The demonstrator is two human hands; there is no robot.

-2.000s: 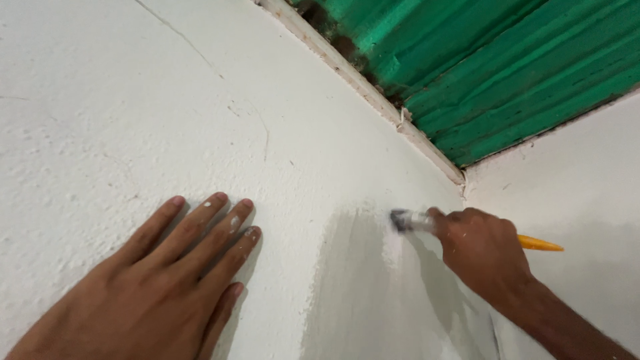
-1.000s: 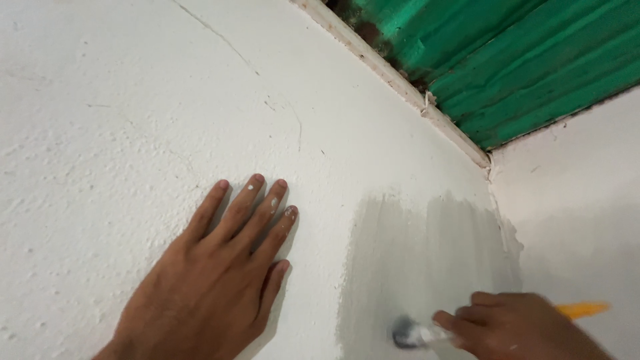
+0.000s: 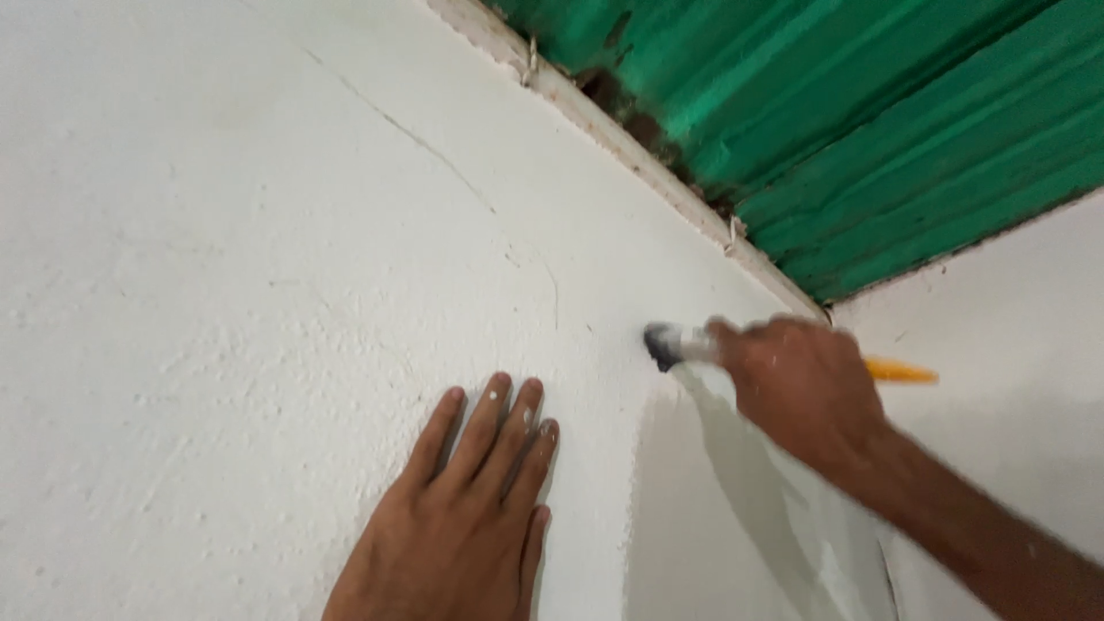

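Observation:
My right hand (image 3: 798, 379) is closed around a paintbrush (image 3: 686, 343) with dark bristles, a metal ferrule and a yellow-orange handle whose end sticks out behind the hand. The bristles are at the white wall (image 3: 285, 345), just above the top of a greyish wet-looking patch (image 3: 681, 509); the shadow of the arm falls across this patch. My left hand (image 3: 457, 517) lies palm-down on the wall left of the patch, fingers spread, holding nothing. Small white paint spots mark its fingers.
A pale, rough pipe or trim strip (image 3: 630, 151) runs diagonally along the top of the wall. Beyond it is a green corrugated sheet (image 3: 862, 129) with dark, dirty gaps at its edge. A second white wall (image 3: 1018, 328) meets the first at a corner on the right. Thin cracks mark the wall.
My right hand with the paintbrush has moved up the wall from the lower part of the greyish patch to above its top edge. My left hand stays flat on the wall.

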